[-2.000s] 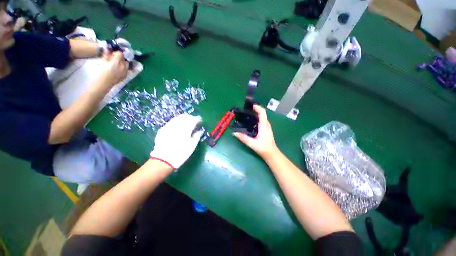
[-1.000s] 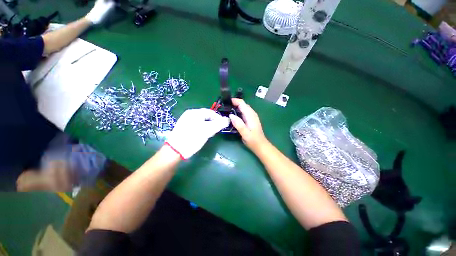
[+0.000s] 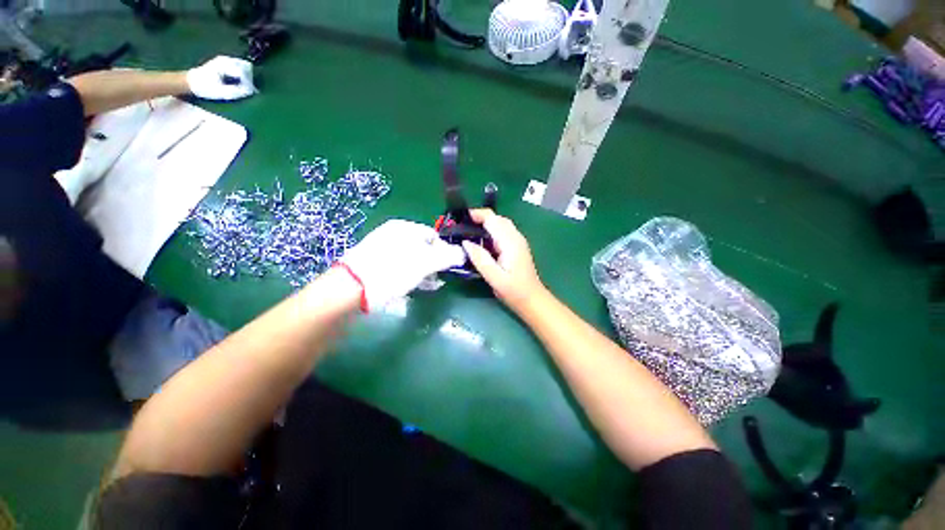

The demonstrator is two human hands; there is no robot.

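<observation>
My bare right hand (image 3: 508, 259) holds a black clip base (image 3: 466, 240) from its right side, its curved arm (image 3: 451, 166) pointing up and away from me. My gloved left hand (image 3: 399, 259) is at the base's left side, fingertips touching it; whether they pinch a small part is hidden. A bit of the red tool (image 3: 444, 223) shows behind the base. The heap of silvery wire clips (image 3: 280, 233) lies left of my hands. The clear plastic bag of tiny metal pieces (image 3: 689, 321) lies to the right.
A perforated metal post (image 3: 596, 114) stands beyond my hands, with a white fan head (image 3: 526, 29) behind it. More black bases (image 3: 813, 378) lie at the right. A coworker's gloved hand (image 3: 221, 79) reaches over the bench at left, near a white sheet (image 3: 171, 171). Purple parts (image 3: 907, 93) lie far right.
My left hand moved from beside the red tool onto the clip base, which now stands over that tool. The white fan head came into view by the post. The coworker's arm now reaches away along the bench.
</observation>
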